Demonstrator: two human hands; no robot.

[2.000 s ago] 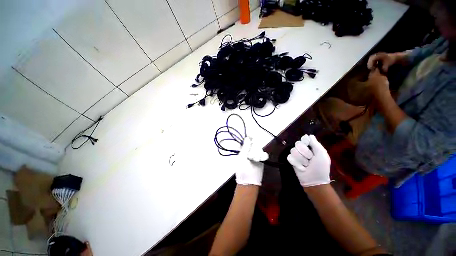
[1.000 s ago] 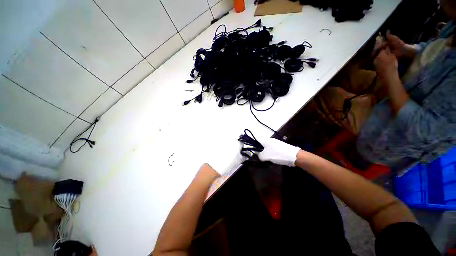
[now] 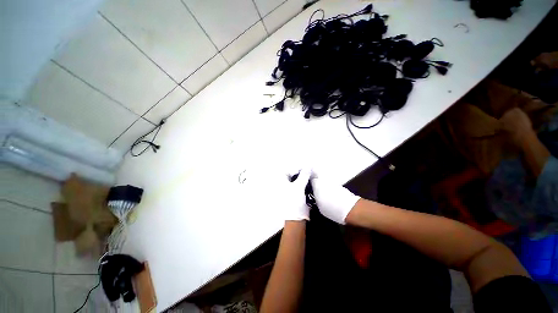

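My left hand (image 3: 298,197) and my right hand (image 3: 333,198), both in white gloves, are together at the table's front edge. They are closed around a black cable bundle (image 3: 310,194), mostly hidden between them; small dark parts show between the gloves and at the left fingertips. A large heap of black cables (image 3: 342,67) with plugs sticking out lies on the white tabletop (image 3: 202,214) beyond my hands. One cable from the heap (image 3: 365,147) runs to the table's front edge.
A single loose cable (image 3: 145,142) lies by the tiled wall. A black block with white strands (image 3: 125,195) and a black pile (image 3: 119,275) are at the left end. A second dark heap (image 3: 495,6) is far right. Another person's arm (image 3: 527,140) shows at right.
The open cable loops seen earlier are now gathered between my hands. My hands came together. The view has shifted, so the heap sits further right and more of the left end shows.
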